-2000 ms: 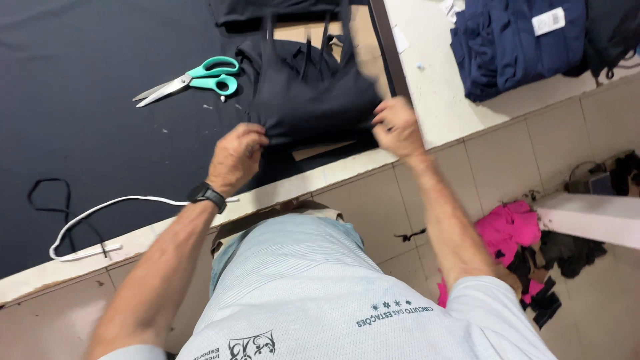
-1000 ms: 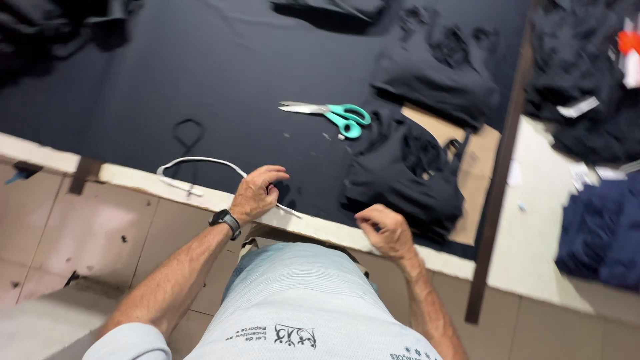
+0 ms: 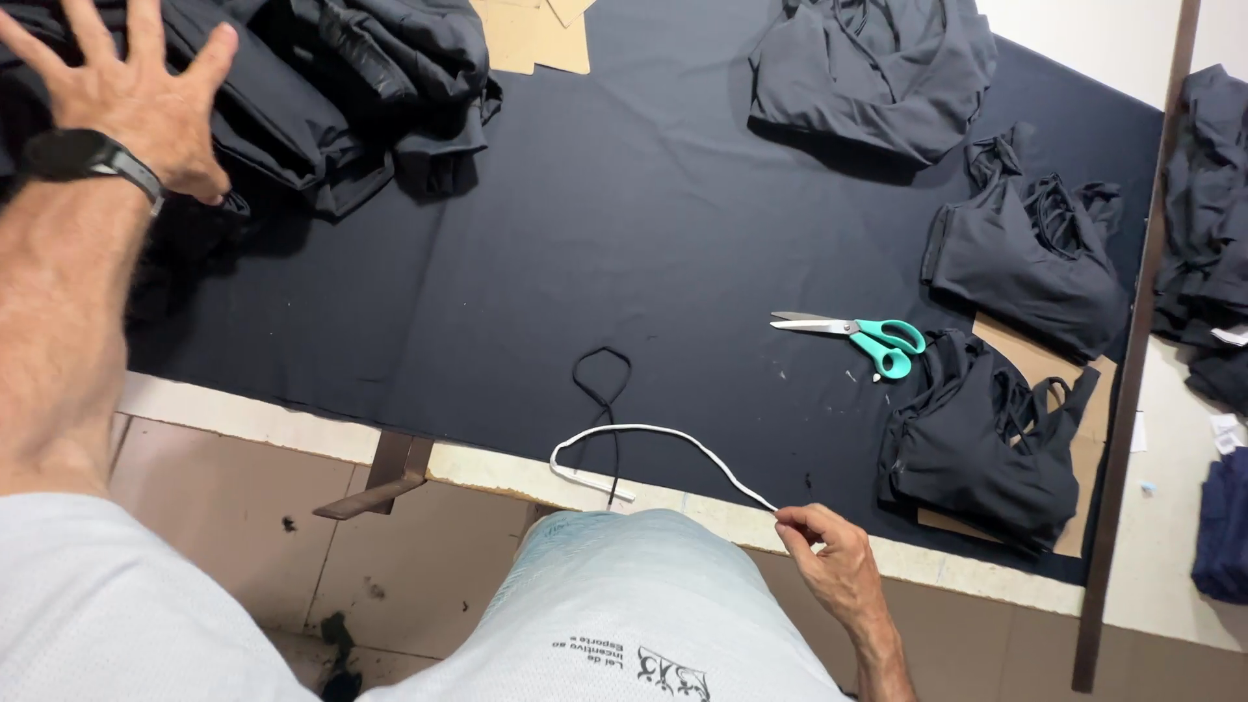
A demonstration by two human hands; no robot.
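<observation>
My left hand [image 3: 132, 102], fingers spread, is over a heap of black garments [image 3: 292, 107] at the upper left; whether it touches them I cannot tell. Between thumb and fingers of my right hand [image 3: 829, 561] is the end of a white cord [image 3: 673, 432], which curves left across the table edge. Under it lies a looped black cord [image 3: 612, 390]. Scissors with teal handles [image 3: 858, 341] rest on the dark fabric, blades pointing left. Just right of them sits a folded black garment [image 3: 985, 448], with another black garment [image 3: 1029, 253] above it.
Dark fabric [image 3: 585, 234] covers the table. A larger dark garment bundle [image 3: 873, 78] and cardboard pieces [image 3: 546, 34] lie at the far side. A brown metal bar [image 3: 1121, 390] runs along the right, with dark clothes [image 3: 1209, 195] beyond. A metal bracket [image 3: 390, 478] juts from the near edge.
My left hand has moved from near the table's front edge to the heap at the upper left. My right hand has taken hold of the white cord's end. The view has shifted left.
</observation>
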